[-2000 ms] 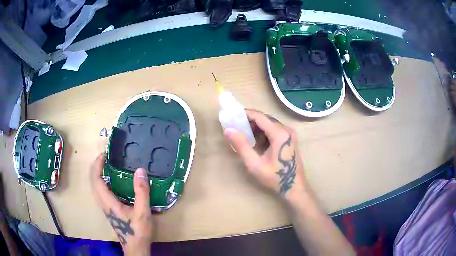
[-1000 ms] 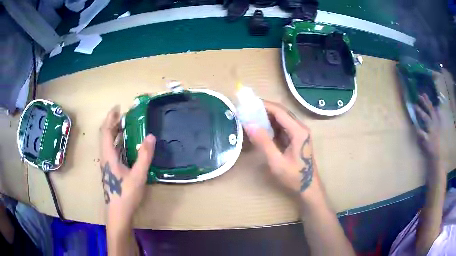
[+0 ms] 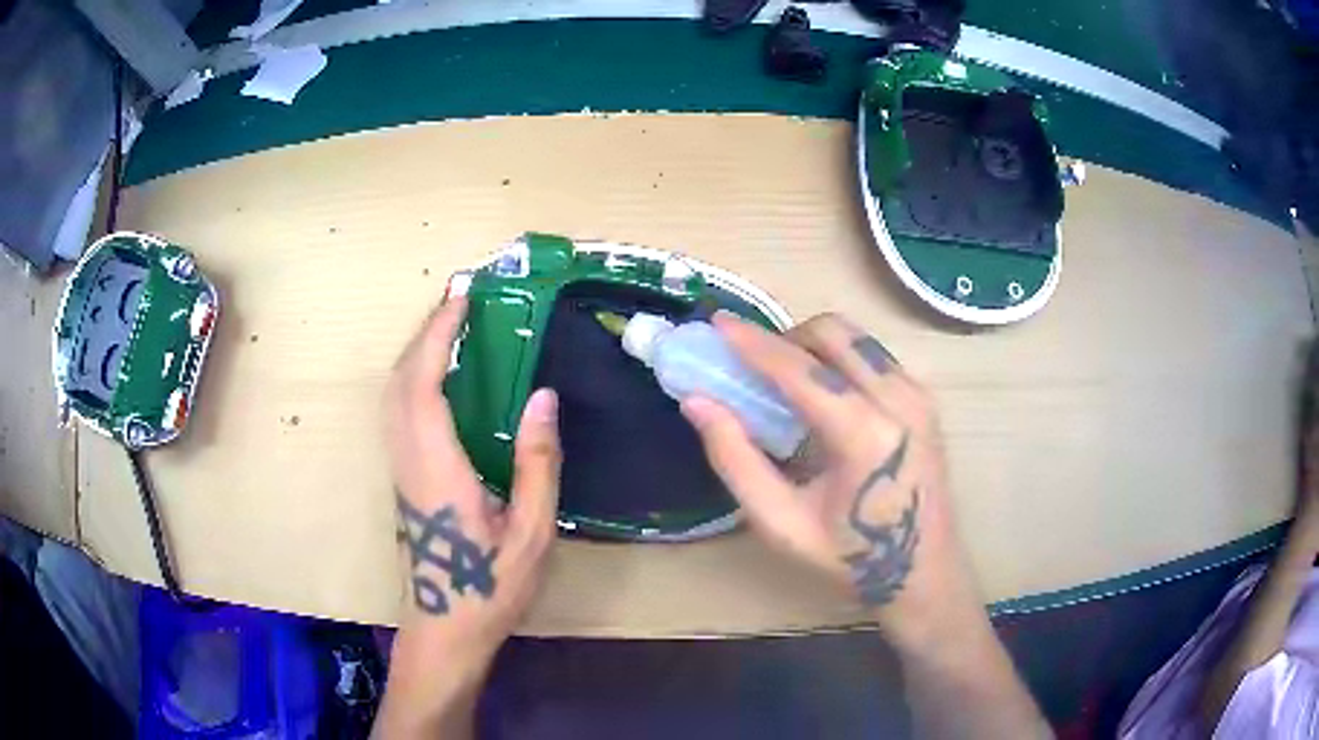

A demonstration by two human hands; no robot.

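Observation:
A glossy green car body shell [image 3: 499, 362] with a pale rim lies in front of me, its car-like end to the left and its black interior tray [image 3: 622, 419] facing up. My left hand [image 3: 485, 492] grips the shell's left end, thumb over the near edge of the recess. My right hand [image 3: 839, 448] holds a translucent white glue bottle [image 3: 723, 379] tilted, its yellowish nozzle pointing left over the tray's far inner corner. Whether the tip touches the tray cannot be told. My right hand hides part of the rounded end.
Another green shell [image 3: 962, 268] lies at the back right, a smaller-looking one [image 3: 145, 354] at the far left beside a black cable [image 3: 155, 528]. Black inserts [image 3: 796, 46] lie by the pale strip [image 3: 1143, 87]. White scraps [image 3: 285, 72] lie back left. A person's arm [image 3: 1273, 607] shows at right.
The held shell has turned from rounded end away to car-like end left and shifted right. The bottle's nozzle has come over the tray. One right-hand shell has left the view after another person's hand reached it.

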